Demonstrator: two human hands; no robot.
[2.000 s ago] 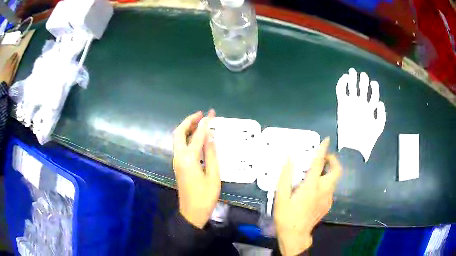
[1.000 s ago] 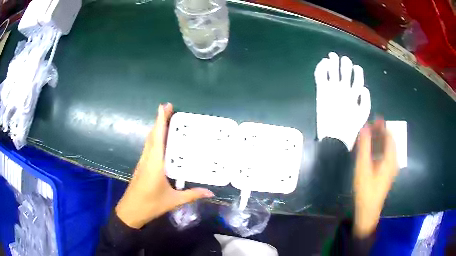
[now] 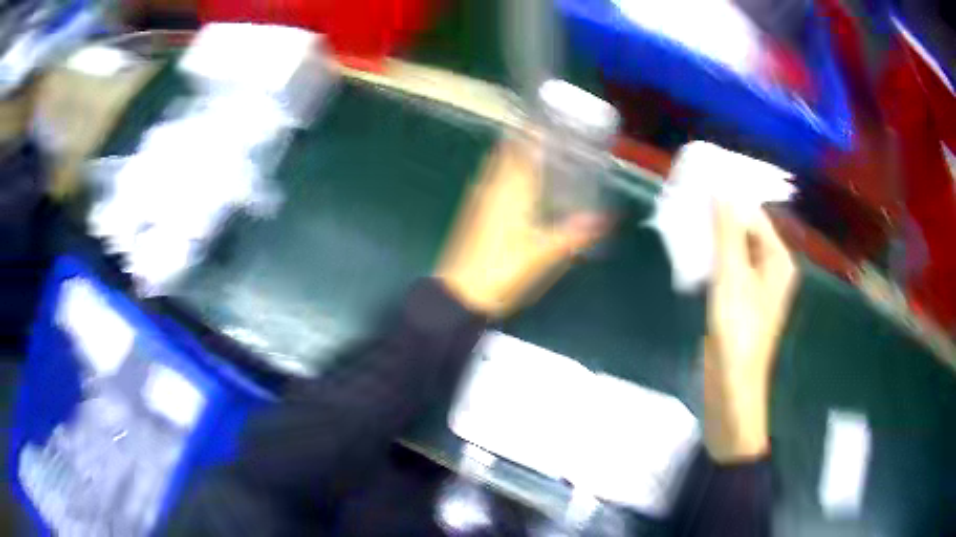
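The view is blurred. My left hand is around the clear bottle with a white cap at the bench's far edge. My right hand holds the white glove, crumpled and raised, to the right of the bottle. Two white power strips lie side by side at the bench's near edge, untouched, with bagged cords hanging off the edge. Their slots cannot be made out in the blur.
White power strips with bagged cords lie at the left. A blue crate stands near left. A white card lies at the right. A blue tray and red crates are beyond the bench. A dark sleeve shows far left.
My left hand has left the power strips and taken hold of the bottle. My right hand has moved from beside the card and picked up the glove. The camera view has shifted.
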